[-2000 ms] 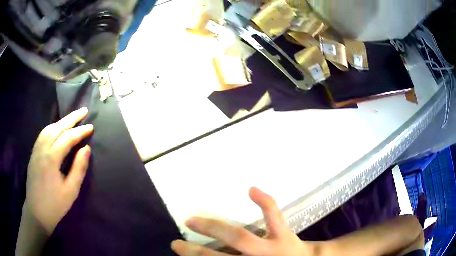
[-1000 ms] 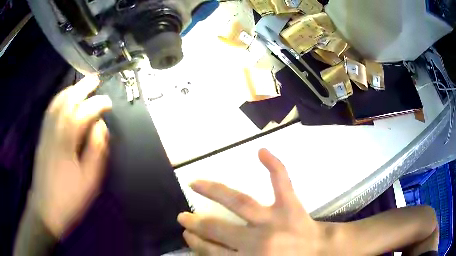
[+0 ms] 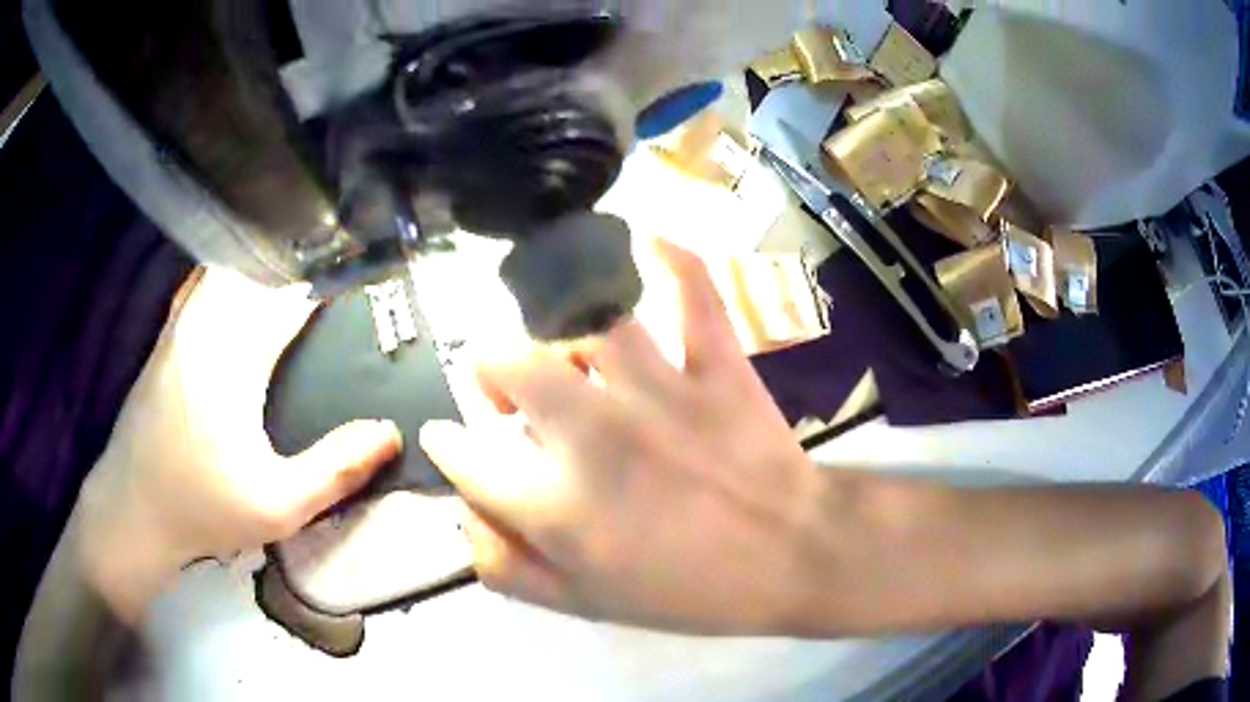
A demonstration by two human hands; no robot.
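Observation:
A charcoal-black cloth strip (image 3: 343, 391) lies under the presser foot (image 3: 394, 316) of the sewing machine (image 3: 206, 151). Its near end is between my hands. My left hand (image 3: 206, 453) is at the left, fingers spread around the strip's left side, thumb on the cloth; some fingertips are hidden by the machine head. My right hand (image 3: 644, 480) lies palm down with fingers apart, thumb by the strip's right edge. Some of its fingertips are behind a dark round fitting (image 3: 573, 274). The needle tip cannot be made out.
Thread snips (image 3: 877, 254) lie beside a pile of tan labels (image 3: 891, 144) on dark purple cut pieces (image 3: 905, 357). Pale threads or wires (image 3: 1213, 247) are at the far right. Below my left hand, a rounded pale plate (image 3: 384, 551) with a dark rim shows in the bed.
The cloth's near end has moved up toward the presser foot, uncovering the bed below. My right hand has moved up and left beside the foot. The view has shifted closer to the machine head.

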